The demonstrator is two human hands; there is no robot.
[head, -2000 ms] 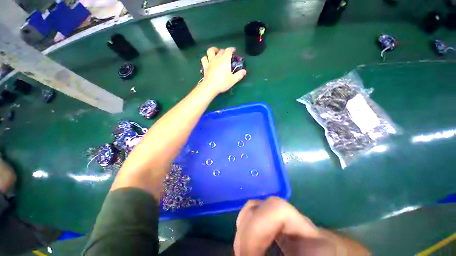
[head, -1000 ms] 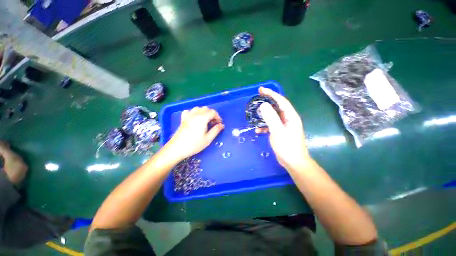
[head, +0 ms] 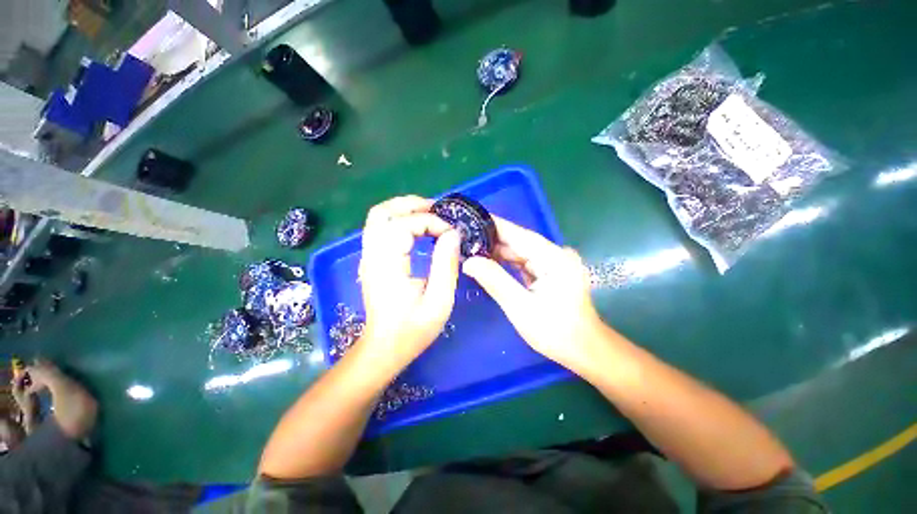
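Note:
A dark round unit (head: 465, 227) is held between both hands above the blue parts tray (head: 545, 209). My left hand (head: 404, 269) grips its left side with thumb and fingers. My right hand (head: 538, 291) grips its right and lower side. Whether a ring is between the fingers cannot be told. Small metal rings (head: 404, 399) lie heaped in the tray's left part, partly hidden by my left hand and forearm.
A cluster of round units (head: 269, 296) lies left of the tray. A bag of metal parts (head: 694, 151) lies at right. Another round unit (head: 499, 69) and black cylinders (head: 294, 72) are beyond. A metal post (head: 131, 201) stands at left. Another person's hand (head: 62, 400) is at lower left.
The round unit has moved left from over the tray's right side, and my left hand has come to it from the tray. Earlier, my left hand was reaching to the far side.

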